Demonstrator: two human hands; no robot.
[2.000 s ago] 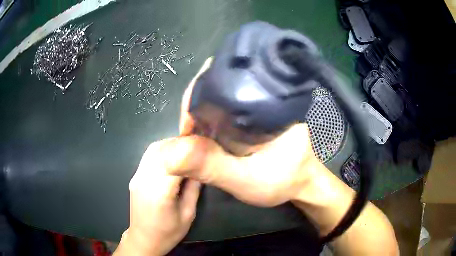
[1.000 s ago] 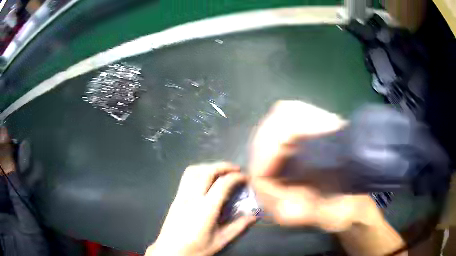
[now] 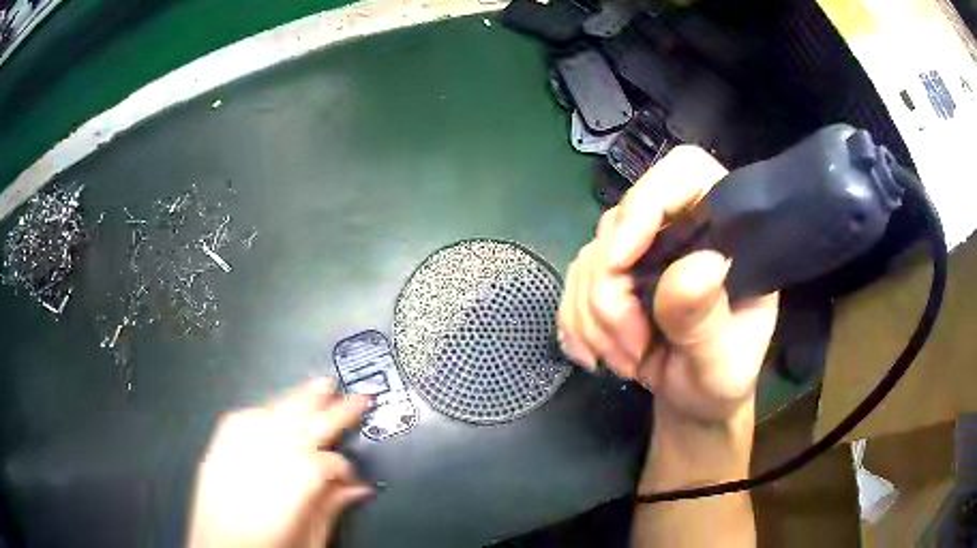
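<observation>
My right hand [image 3: 670,289] holds the dark electric screwdriver [image 3: 798,219], its rear pointing up and right, over the right side of the round screw tray [image 3: 493,332]. The screwdriver's tip is hidden by my fingers. A black plastic housing [image 3: 370,369] with ribs and slots lies on the green bench against the tray's left edge. My left hand [image 3: 284,466] is at the housing's lower left, fingers apart and slightly blurred. Its fingertips are at the housing's edge; whether they touch it I cannot tell.
A heap of metal pins [image 3: 45,241] and a looser scatter [image 3: 177,273] lie at the left. A pile of dark housings and covers [image 3: 595,91] is at the upper right. The black cord [image 3: 857,412] loops over my right wrist. An open cardboard box [image 3: 889,385] is at the right.
The view has shifted right, bringing the whole tray into sight. My hands have moved apart. The housing now lies on the bench, and my left hand has opened. The screwdriver has moved up.
</observation>
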